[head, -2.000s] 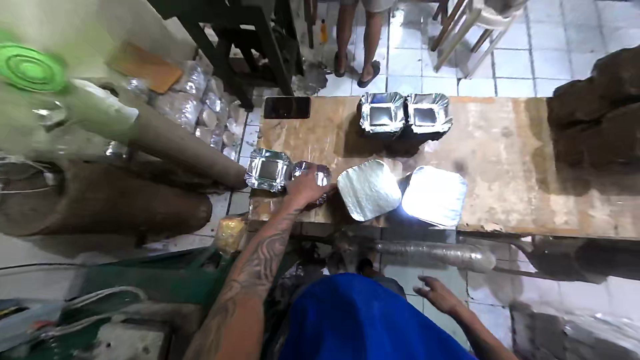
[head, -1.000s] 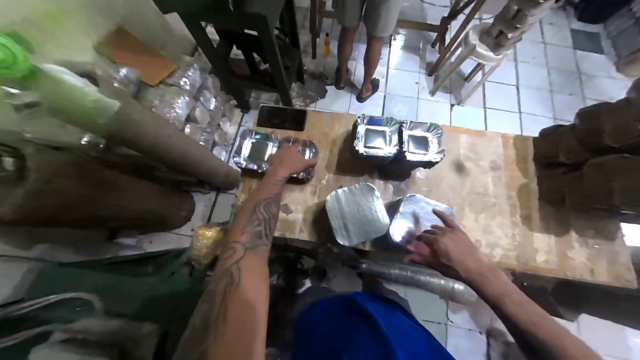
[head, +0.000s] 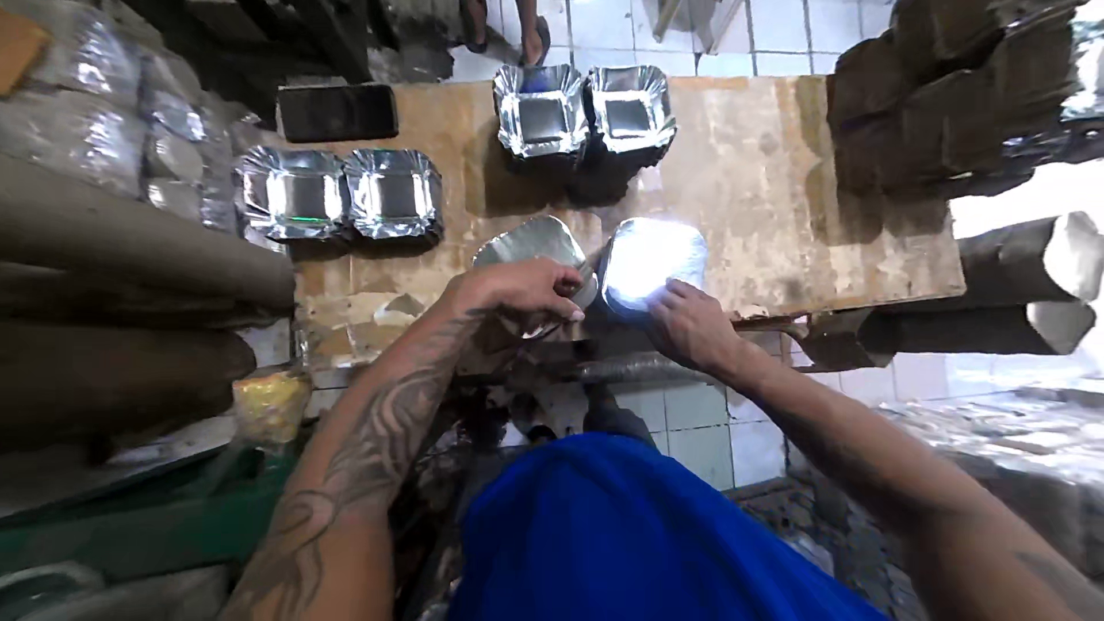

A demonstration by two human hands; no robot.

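My left hand (head: 536, 293) lies over the near edge of a stack of foil pieces with rounded corners (head: 539, 240); its thumb and forefinger are close together, and whether they grip a sheet is hard to tell. My right hand (head: 687, 321) rests its fingers on the near right edge of a second, brightly shining foil stack (head: 653, 259). Two crimped aluminium foil trays (head: 295, 194) (head: 394, 194) sit side by side at the left. Beyond my hands stand two more foil trays (head: 542, 116) (head: 630, 112), seemingly on stacks.
A dark phone (head: 337, 112) lies at the back left of the worn wooden board (head: 742, 198). Brown stacked bundles (head: 940, 112) stand at its right end. Large rolls (head: 129, 241) are at the left, by plastic-wrapped goods (head: 95, 103). Another person's feet (head: 533, 39) show beyond the board.
My left hand has left the trays at the left and moved right to the nearer foil stack. My right hand has come in from the side to the shining stack. The view has shifted closer.
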